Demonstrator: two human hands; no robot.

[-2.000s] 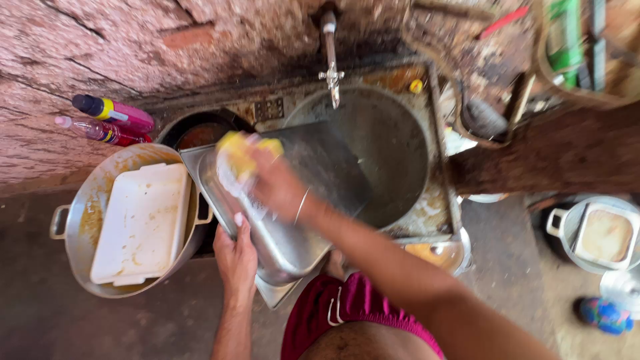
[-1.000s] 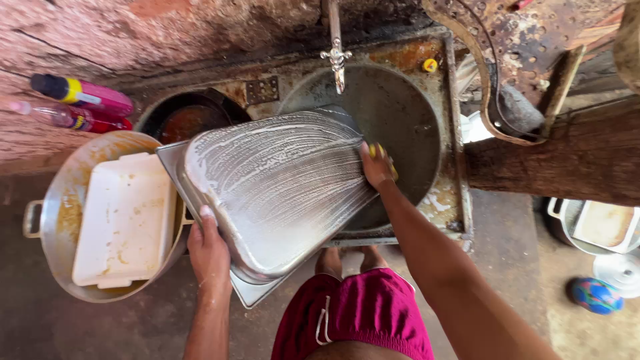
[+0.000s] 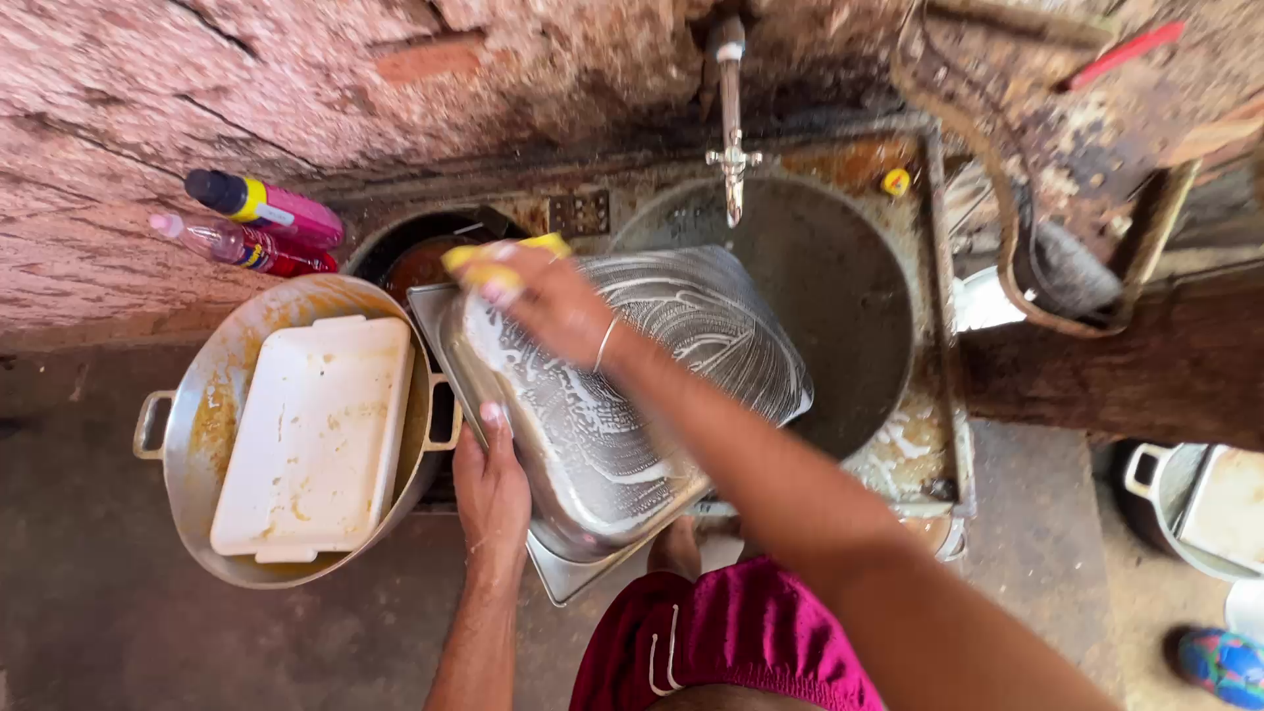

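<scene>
A rectangular stainless steel pan (image 3: pixel 632 395), bottom side up and streaked with suds, is tilted over the sink edge and the round basin (image 3: pixel 839 296). My left hand (image 3: pixel 494 494) grips its flanged rim at the lower left. My right hand (image 3: pixel 543 296), blurred and wearing a thin bracelet, holds a yellow sponge (image 3: pixel 504 262) at the pan's upper left corner. Above the basin is a metal faucet (image 3: pixel 733 158); no water shows running from it. To the left, a large aluminium pot (image 3: pixel 188 474) holds a soiled white rectangular dish (image 3: pixel 311 434).
Two bottles of pink and red liquid (image 3: pixel 296 212) (image 3: pixel 237 245) lie by the brick wall. A dark pan (image 3: pixel 395 247) sits in the left basin. A yellow cap (image 3: pixel 896 182) is on the sink's right edge. A wooden beam (image 3: pixel 1106 365) and another pot (image 3: pixel 1155 494) are at right.
My right hand with the sponge has moved from the pan's right side, seen a second ago, to its upper left corner. My left hand still holds the rim.
</scene>
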